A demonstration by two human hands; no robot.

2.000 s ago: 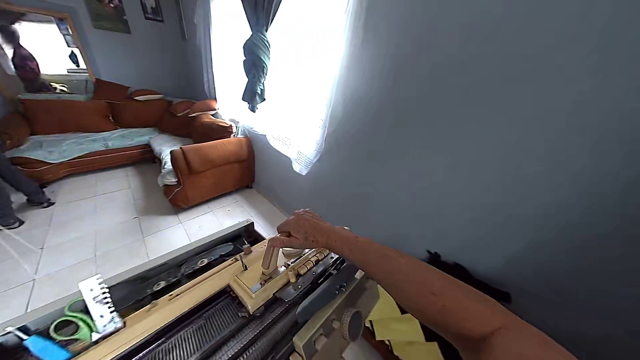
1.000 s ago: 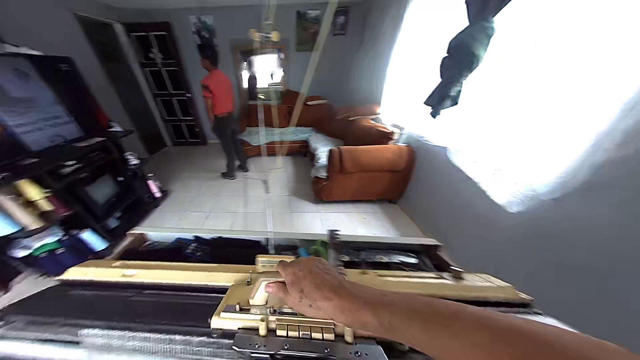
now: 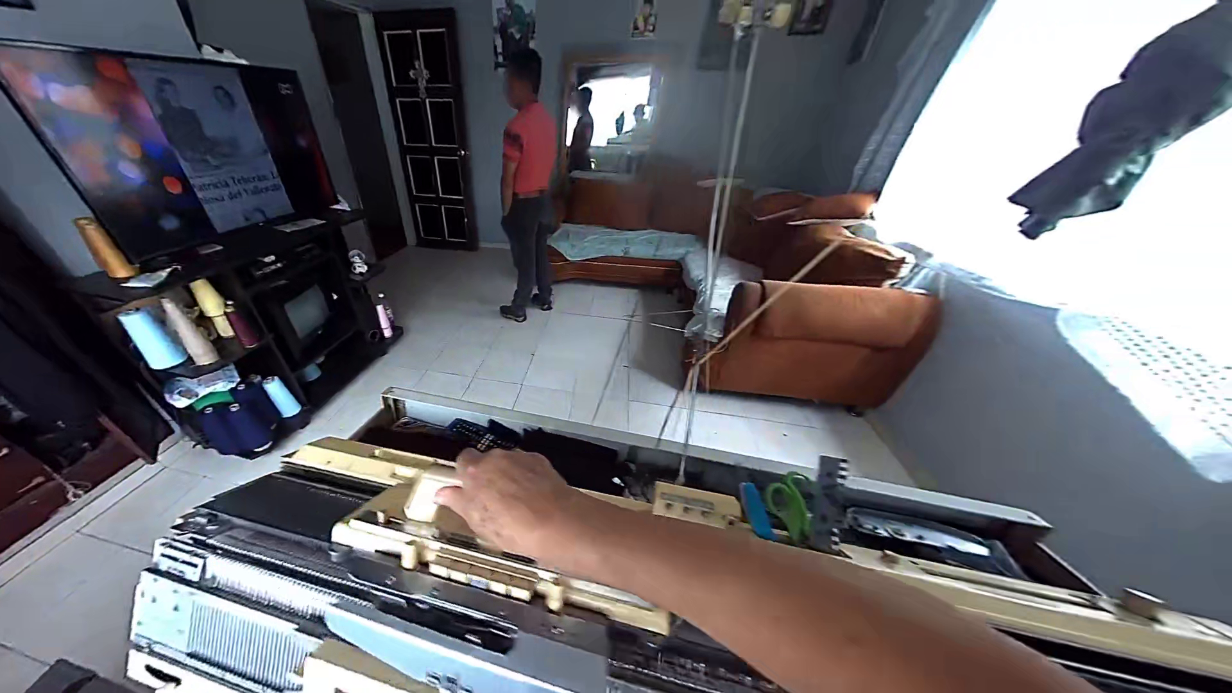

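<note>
My right hand [image 3: 515,500] grips the handle [image 3: 429,493] of the cream carriage [image 3: 481,563] on a knitting machine, towards the machine's left end. The fingers curl over the handle's far side and are partly hidden. Below the carriage runs the metal needle bed [image 3: 260,582], with a ribbed plate [image 3: 221,630] in front. Thin yarns rise from a cream yarn guide block [image 3: 695,502] behind the bed to a tension mast [image 3: 756,13] overhead. Right of the block stand green-handled scissors [image 3: 789,505], a blue tool [image 3: 756,510] and a dark toothed comb [image 3: 829,500]. My left hand is out of view.
An open case or trough [image 3: 577,423] behind the machine holds a remote control [image 3: 483,433] and dark cloth. Across the tiled floor stand a person in a red shirt [image 3: 531,154] and an orange sofa [image 3: 818,337]. At left, a shelf unit holds yarn cones [image 3: 152,337] beneath a television [image 3: 173,144].
My right hand and the carriage have moved left along the machine. The view has swung left. The person in the red shirt stands farther right in the frame relative to the door.
</note>
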